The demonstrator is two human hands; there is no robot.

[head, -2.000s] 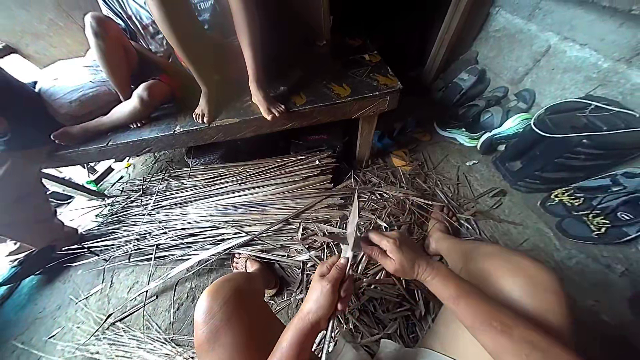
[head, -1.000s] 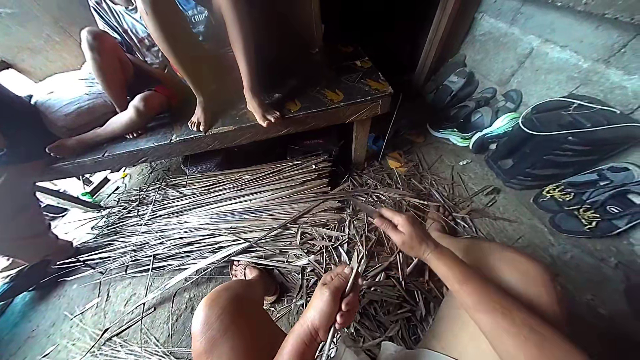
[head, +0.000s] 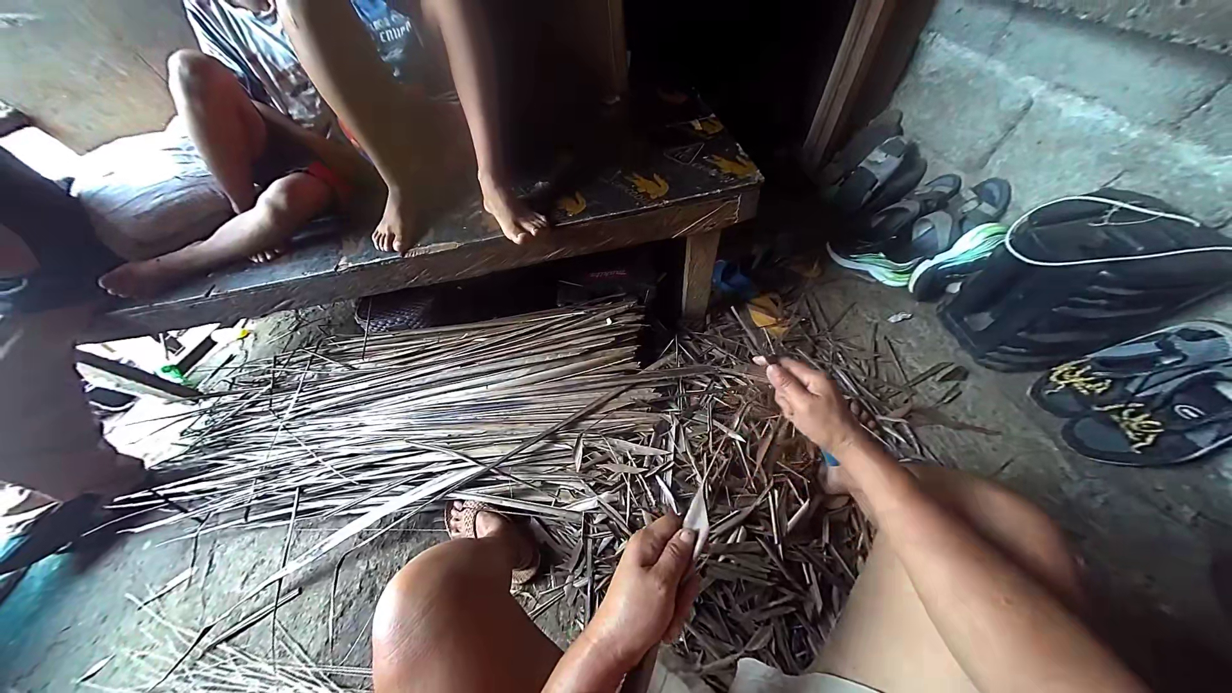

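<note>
My left hand (head: 656, 576) is closed around a dried leaf strip (head: 697, 520), whose pale pointed end sticks up past the fingers. Farther forward and to the right, my right hand (head: 813, 399) grips a thin, dark, blade-like tool (head: 747, 332); blur hides its exact kind. Below and between the hands lies a heap of short brown leaf scraps (head: 770, 539). Left of the heap, long dried leaf strips (head: 433, 404) are spread in a thick layer on the floor.
A low wooden bench (head: 616, 217) crosses the view behind the strips, with people's bare legs and feet on it. Sandals (head: 1145, 395), a black bag (head: 1107, 279) and more footwear (head: 924, 212) lie along the block wall at right. My knees flank the scraps.
My right hand has moved away from my left hand, forward and to the right, with the tool in it. Two seconds ago the hands were close together at the pale strip.
</note>
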